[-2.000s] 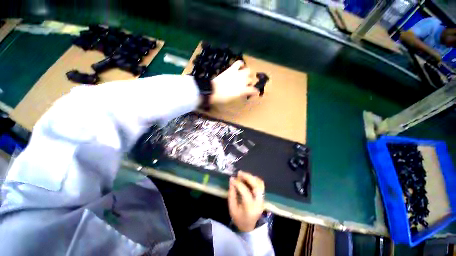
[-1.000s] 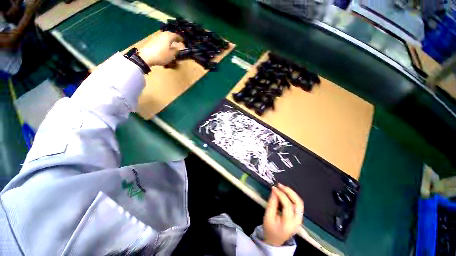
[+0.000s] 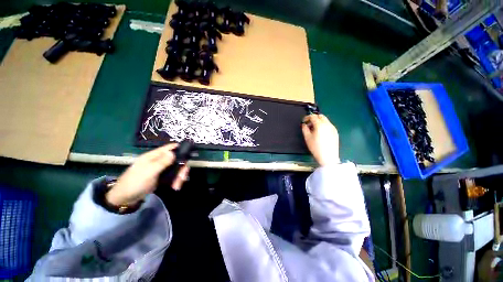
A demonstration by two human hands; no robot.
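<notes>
My left hand (image 3: 144, 175) holds a black body (image 3: 179, 160) in front of the bench edge, at the left part of the parts tray (image 3: 278, 125). The body is blurred. My right hand (image 3: 321, 137) is at the tray's right end, fingertips down at small black parts (image 3: 311, 108); the hand hides most of them, and whether it grips one I cannot tell. Thin silver-white pins (image 3: 201, 118) lie heaped in the tray's left and middle. Behind the tray, black bodies (image 3: 190, 44) stand in rows on the left part of a tan board (image 3: 270, 60).
A left tan board (image 3: 44, 104) carries more black bodies (image 3: 66, 22) at its far end. A blue bin (image 3: 384, 118) with black pieces is at the right. A metal post (image 3: 435, 44) rises behind it. A white bottle (image 3: 441, 227) is lower right, a blue basket (image 3: 15, 234) lower left.
My left hand has come back from the left board to the bench edge with a body. My right hand has moved from the bench edge near the pins to the tray's right end. The view has turned.
</notes>
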